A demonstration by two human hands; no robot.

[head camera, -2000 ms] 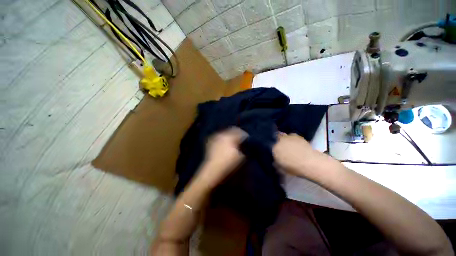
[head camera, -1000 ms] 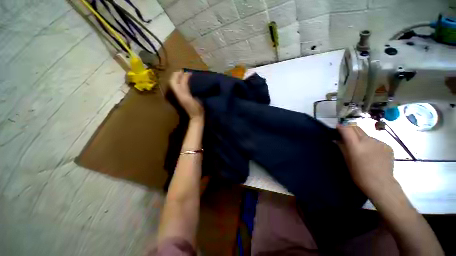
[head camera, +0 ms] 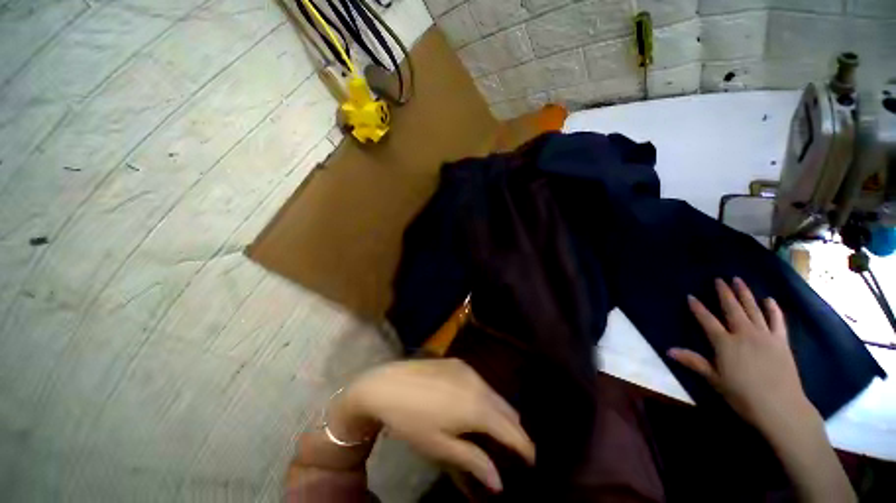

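Note:
A large dark garment [head camera: 688, 236] lies in a heap, navy on the outside. A flat navy part spreads over the white table at the right. A brown-maroon part [head camera: 521, 255] hangs down over the table's front edge at the middle. My right hand [head camera: 742, 354] lies on the flat navy part with its fingers spread. My left hand [head camera: 442, 413] is near the bottom edge of the view, over or beside the hanging cloth. Its fingers point down and right, apart; I see no cloth pinched in them.
The off-white sewing machine head [head camera: 820, 147] stands at the right, with a blue disc [head camera: 883, 240] beside it. A brown cardboard sheet [head camera: 354, 216] is left of the garment. A yellow plug [head camera: 365, 115] with cables hangs above it. A yellow-green screwdriver [head camera: 644, 39] is at the wall.
The view has shifted left. My right hand has let go of the garment's edge and rests flat on it. My left hand has moved from the heap's top down to the front. More brown-maroon cloth shows.

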